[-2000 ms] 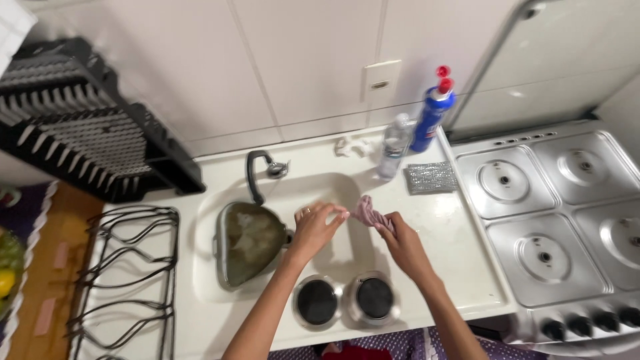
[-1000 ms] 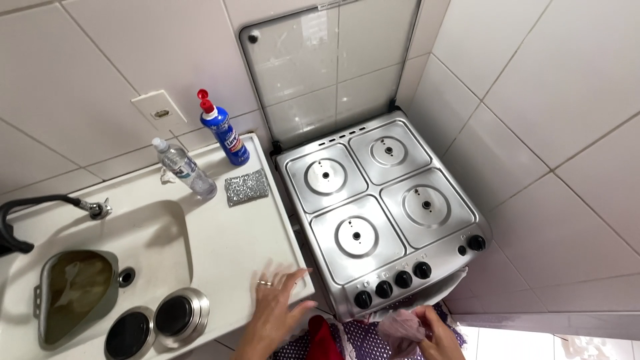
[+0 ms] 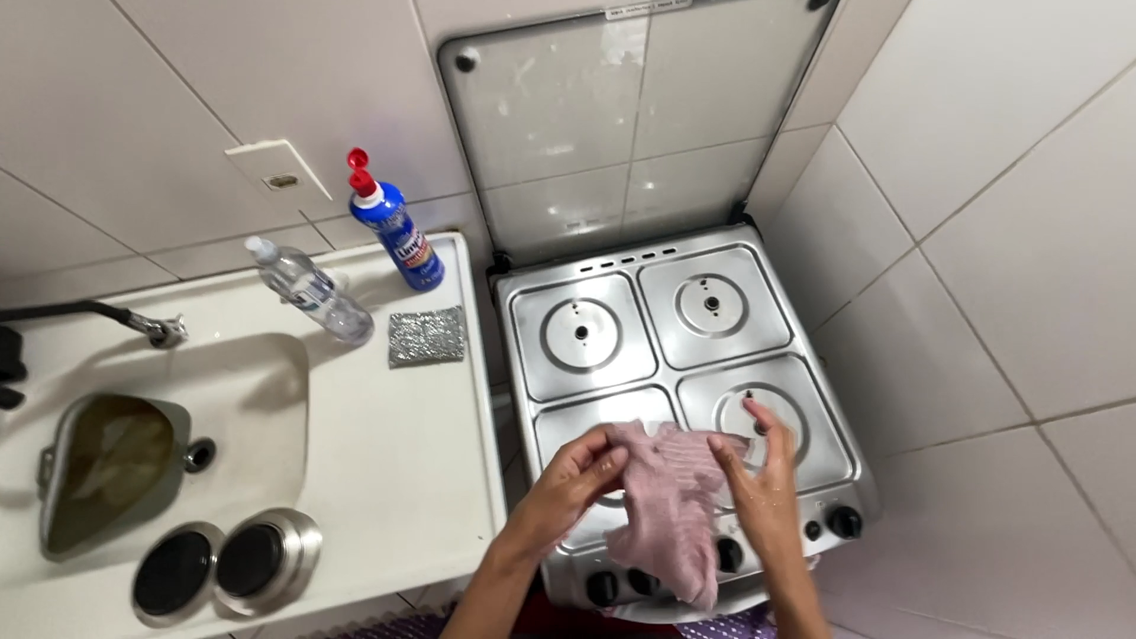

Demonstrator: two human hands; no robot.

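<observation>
A crumpled pink cloth hangs over the front of the stainless-steel gas stove. My left hand pinches its upper left corner between thumb and fingers. My right hand is beside the cloth's upper right edge, thumb close against it and fingers spread; whether it grips the cloth cannot be told. The stove top has round burner openings without grates or caps, and black knobs along the front, some partly hidden by the cloth. The glass lid stands raised behind.
Left of the stove, the sink counter holds a silver sponge, a clear bottle, a blue cleaner bottle and black-topped round metal pieces. A container of murky water sits in the basin, near the faucet.
The view has swung right from sink to stove. My hands have moved from over the sink to over the stove's front. My left hand, apart from the cloth one second ago, now holds it.
</observation>
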